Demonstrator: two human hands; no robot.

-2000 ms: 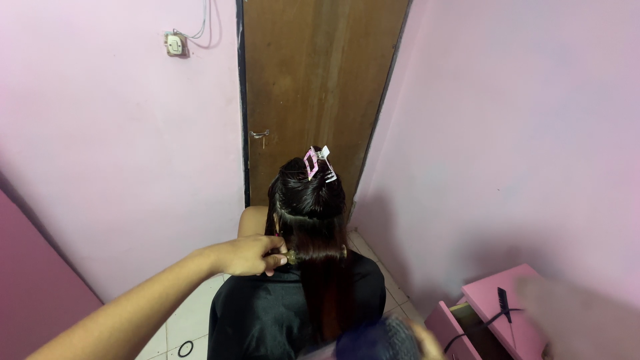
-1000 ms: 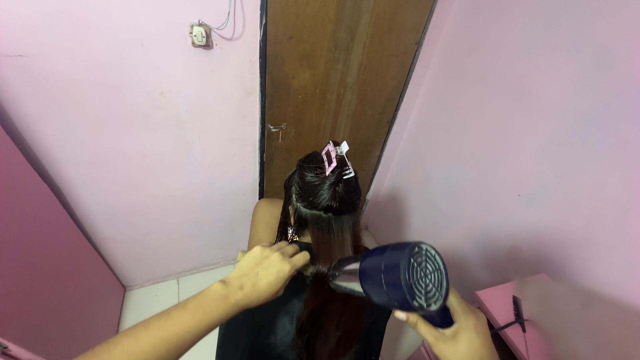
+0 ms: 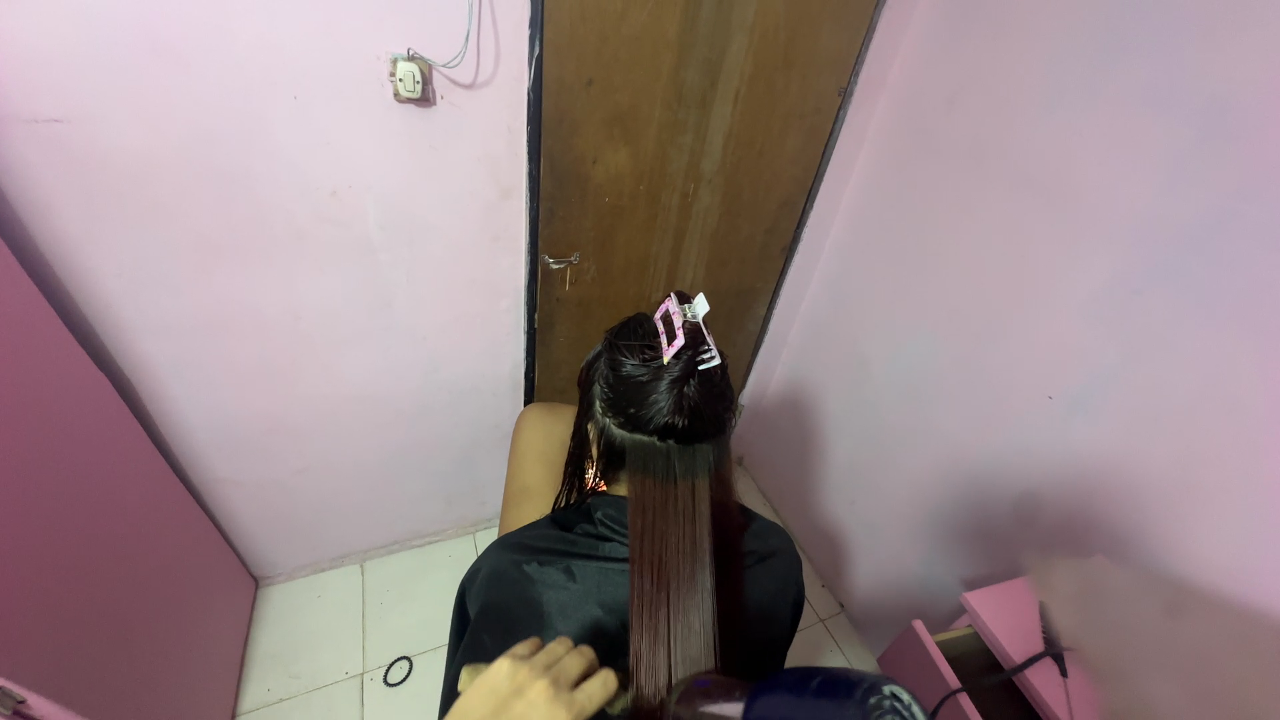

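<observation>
A person seated with their back to me wears a black cape (image 3: 545,590). Their dark upper hair (image 3: 650,395) is gathered on top by a pink and white claw clip (image 3: 688,330). A straight reddish-brown section of hair (image 3: 672,570) hangs down the back. My left hand (image 3: 540,682) is at the bottom, left of this section's lower end, its fingers curled around what looks like a brush handle (image 3: 470,678); the rest of the brush is mostly hidden. A dark blue hair dryer (image 3: 820,695) shows at the bottom edge, just right of the hair. My right hand is out of view.
A wooden door (image 3: 690,150) stands before the seated person, between pink walls. At the lower right is a pink cabinet (image 3: 1010,610) with an open drawer and a comb (image 3: 1047,630) and black cord on it. A black hair tie (image 3: 398,671) lies on the tiled floor.
My left hand has moved down from near the nape to the lower part of the hair. The hair dryer has also gone down, and the right hand that held it has left the view.
</observation>
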